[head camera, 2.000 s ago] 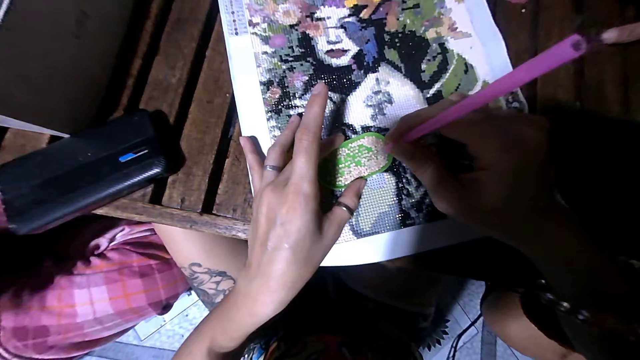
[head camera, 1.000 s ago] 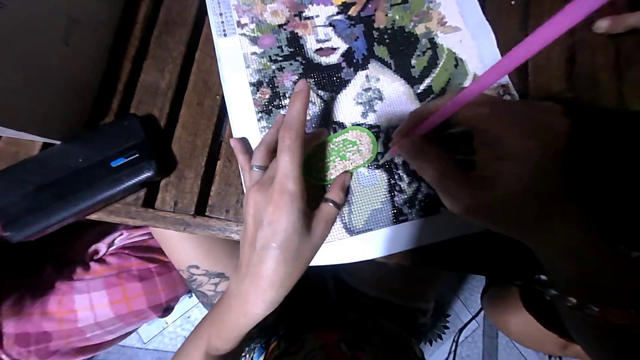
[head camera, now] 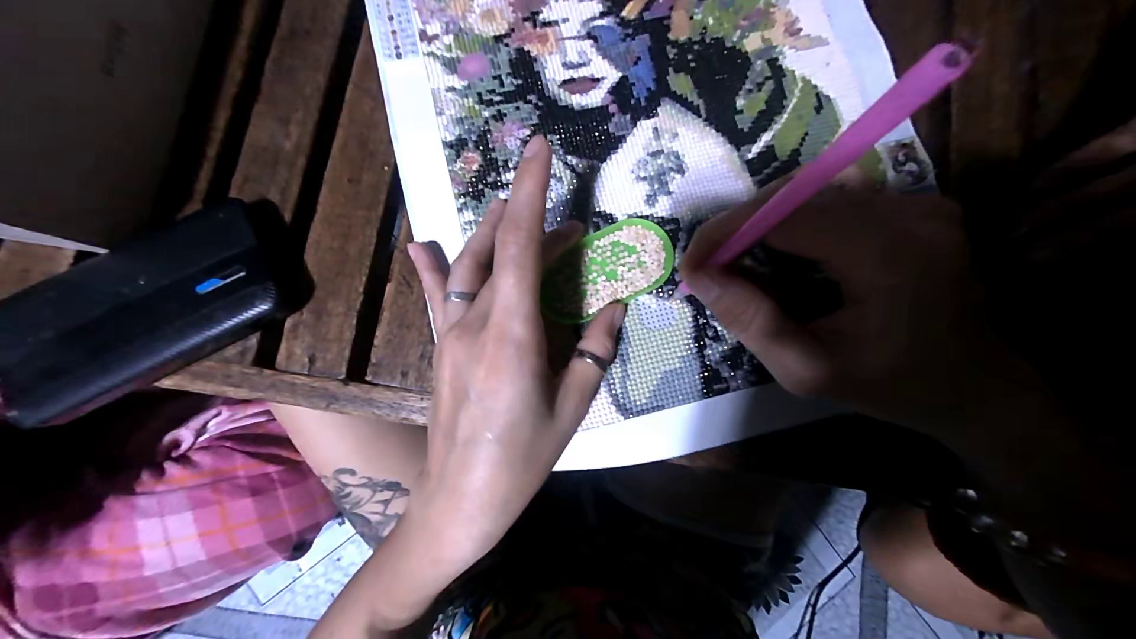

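A diamond painting canvas [head camera: 674,160] with a figure among flowers lies on the slatted wooden table. My left hand [head camera: 501,346] rests over its lower left part and holds a small green tray [head camera: 632,259] of pale beads between thumb and fingers; the fingers partly cover the tray's left end. My right hand [head camera: 781,284], largely in shadow, grips a pink applicator pen [head camera: 834,164]. The pen's tip is low, near the canvas just right of the tray; whether it touches cannot be told.
A black power bank [head camera: 133,311] lies on the table slats [head camera: 324,204] at the left. A dark flat object [head camera: 89,106] occupies the upper left corner. The table's front edge [head camera: 293,382] runs below my left hand, with legs and plaid cloth beneath.
Since the first frame, the tip of the pen has moved off the green tray to the canvas at its right. The left hand stays at the tray.
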